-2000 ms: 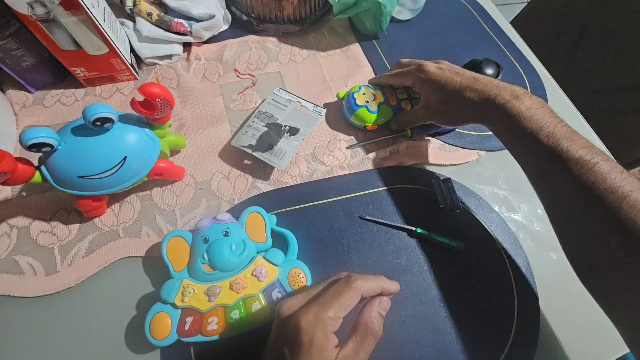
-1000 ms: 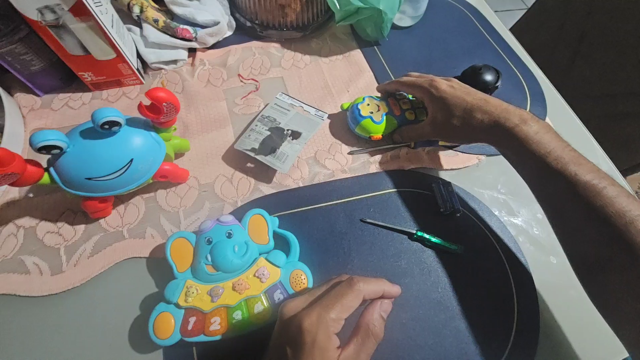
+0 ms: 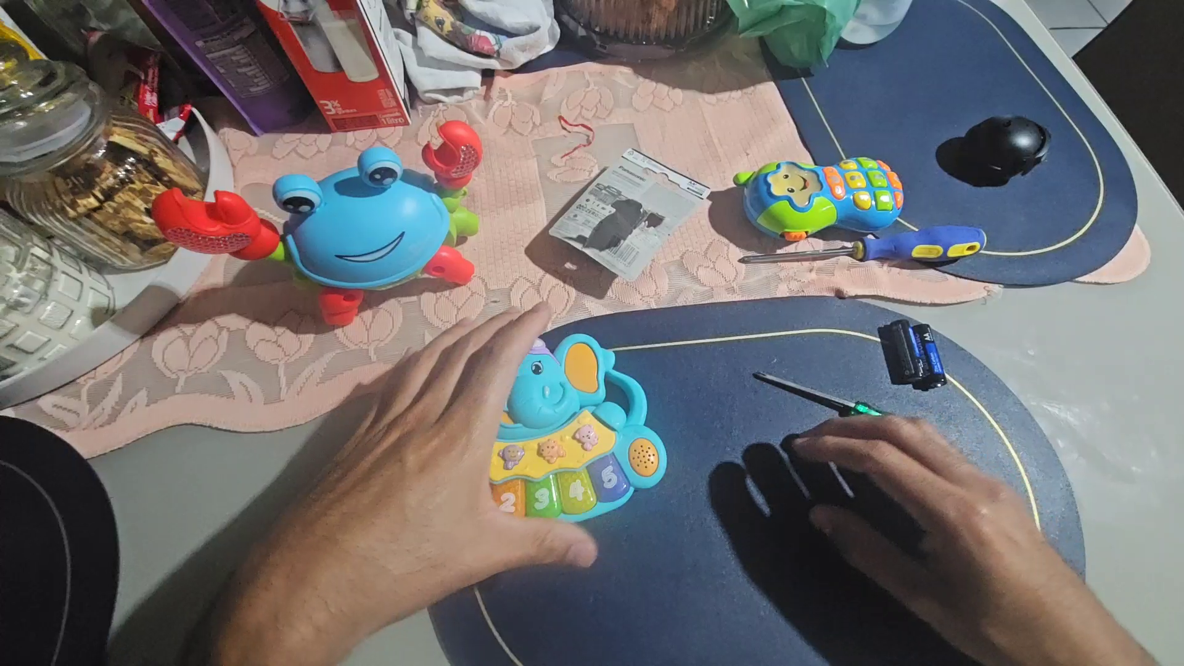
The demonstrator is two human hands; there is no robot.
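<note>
My left hand (image 3: 435, 490) reaches over the left part of a blue elephant toy piano (image 3: 555, 444), fingers and thumb spread around it; whether it touches cannot be told. On the right, my right hand (image 3: 934, 518) hovers over the dark blue placemat (image 3: 703, 388) with fingers loosely curled and apart, holding nothing. Close to its fingertips lies a screwdriver with a green handle (image 3: 866, 408), the handle partly covered. Small batteries (image 3: 914, 354) lie near the mat's upper right edge. Farther back, a toy phone (image 3: 823, 196) rests beside a blue and yellow screwdriver (image 3: 925, 244).
A blue and red crab toy (image 3: 370, 231) stands on the pink lace cloth (image 3: 499, 120), left of a battery blister pack (image 3: 629, 215). A black rounded object (image 3: 1006, 148) sits on the far placemat. Glass jars (image 3: 102, 176) fill a white tray (image 3: 217, 176) at left.
My right hand has let go of the toy phone and come back over the near placemat. My left hand, earlier at the lower edge of the elephant toy, is now over its left side.
</note>
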